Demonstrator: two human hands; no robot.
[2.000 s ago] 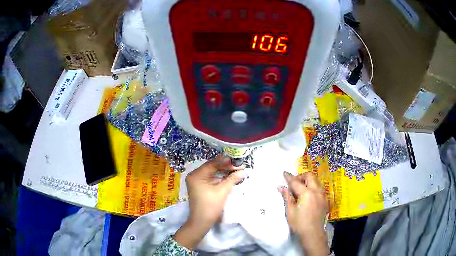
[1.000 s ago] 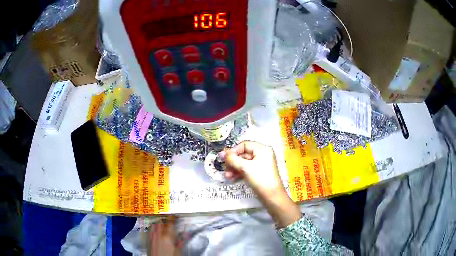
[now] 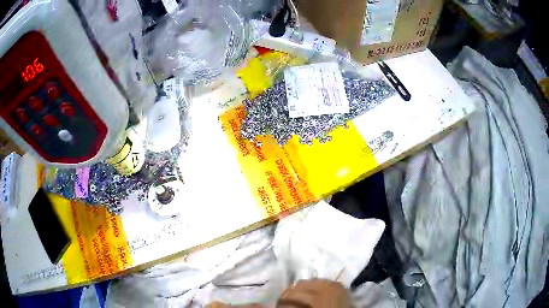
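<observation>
A light grey-white garment (image 3: 325, 237) lies below the table's front edge at bottom centre. My right hand (image 3: 316, 295) is on the cloth at the bottom edge, cut off by the picture; its fingertips are hidden. A sliver of my left hand (image 3: 232, 305) shows beside it, too little to read its grip. The snap machine's white head with red panel (image 3: 51, 105) is at the upper left, reading 106. Its lower die (image 3: 164, 195) has no cloth on it.
A heap of snap parts (image 3: 271, 117) lies on yellow tape (image 3: 337, 159), another heap (image 3: 111, 189) is left of the die. A phone (image 3: 48, 225) is at left, a carton (image 3: 391, 30) behind, and a garment pile (image 3: 463, 198) at right.
The view has swung right and the machine now shows further left. My right hand has left the lower die and is down at the garment below the table edge.
</observation>
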